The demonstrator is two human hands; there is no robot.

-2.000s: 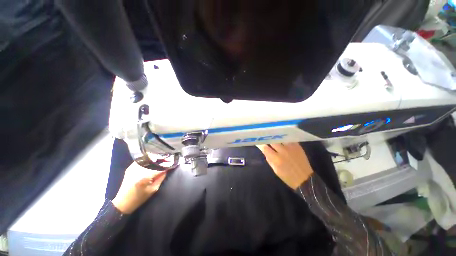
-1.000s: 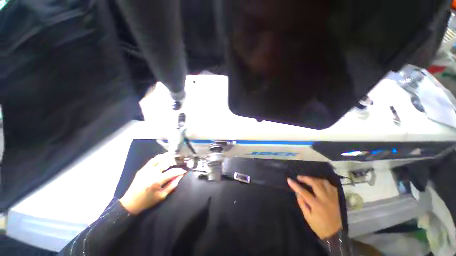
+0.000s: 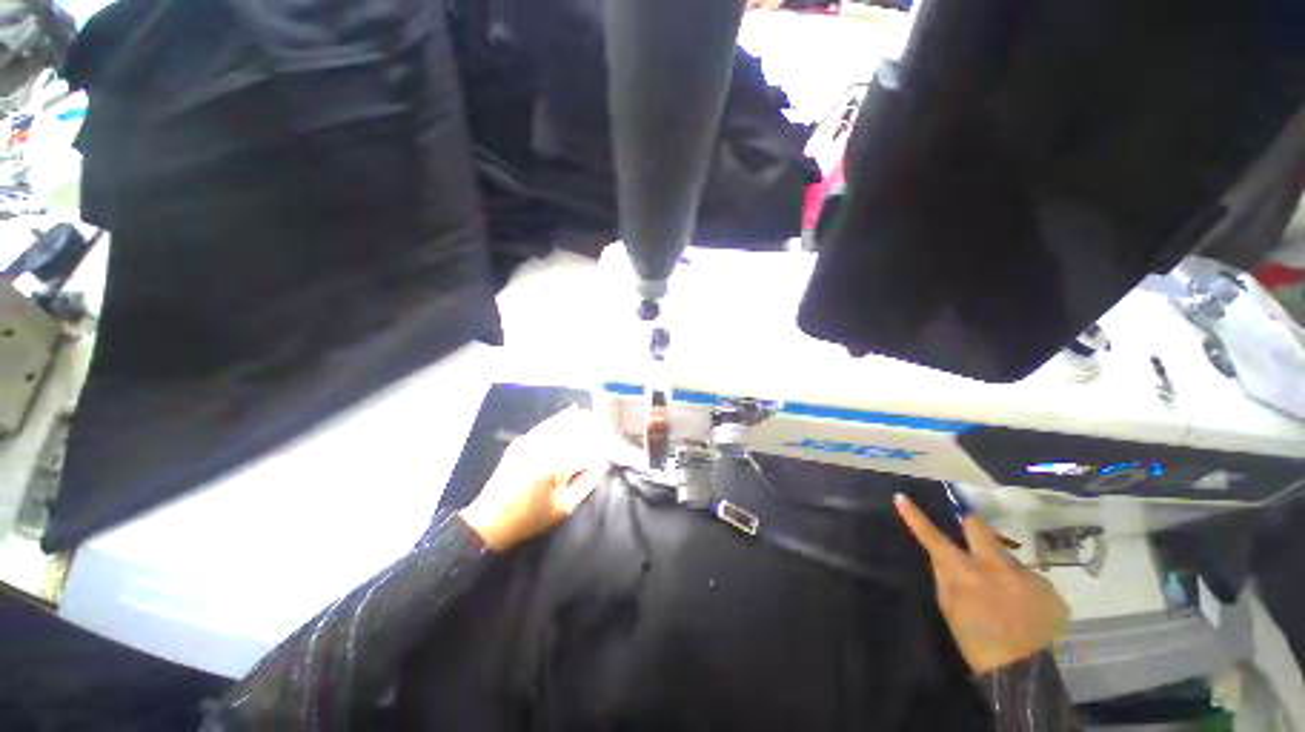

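Note:
The black garment panel [image 3: 687, 615] lies under the machine head and hangs over the front edge. A silver strap buckle [image 3: 739, 518] lies on it just right of the presser foot [image 3: 696, 478]; the dark strap hardly shows against the cloth. My left hand [image 3: 537, 479] is left of the needle area, fingertips pinching the panel; glare hides part of them. My right hand [image 3: 990, 589] rests at the panel's right edge, index finger extended on the cloth, holding nothing that I can see. The white sewing machine [image 3: 859, 443] stands behind.
Black pieces [image 3: 286, 258] hang or lie at the left and behind. A thick dark tube [image 3: 666, 129] stands above the needle. Black cloth [image 3: 1059, 186] hangs over the head. The control panel [image 3: 1131, 472] is at right. A beige machine [image 3: 22, 358] is at far left.
The view has turned left, showing more black pieces. The buckle and strap now slant down to the right. My left hand stays by the needle; my right hand has moved out to the panel's right edge.

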